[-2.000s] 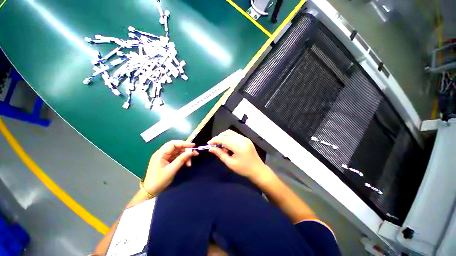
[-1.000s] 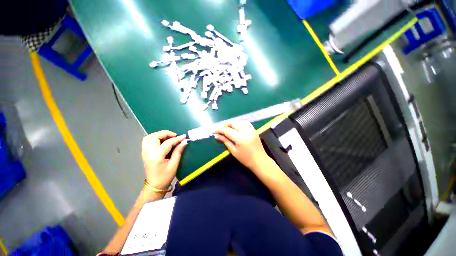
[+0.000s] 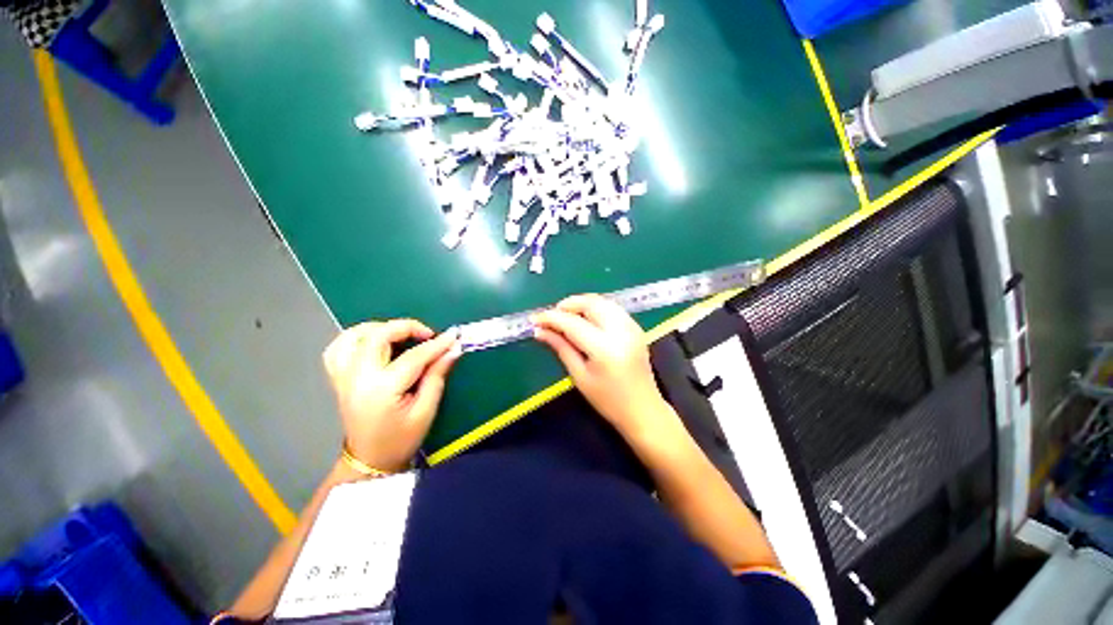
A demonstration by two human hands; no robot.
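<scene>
A steel ruler (image 3: 684,288) lies near the table's yellow-taped edge, running from between my hands up to the right. A short white cable is held stretched along the ruler's near edge; its ends are mostly hidden by my fingertips. My left hand (image 3: 393,385) pinches its left end at the ruler's left end. My right hand (image 3: 601,354) pinches its right end, over the ruler's middle. A loose pile of white cables (image 3: 549,140) lies on the green table beyond the ruler.
The black mesh conveyor (image 3: 897,403) is on the right, with a few cables (image 3: 847,520) on it, and a white frame rail (image 3: 763,476) on its near side. A grey-white device (image 3: 976,92) stands at the upper right. Blue stools or bins (image 3: 92,574) are at left.
My hands have moved from in front of my body to the ruler, bringing the cable against it. The view has shifted, so the pile and conveyor sit differently in the picture.
</scene>
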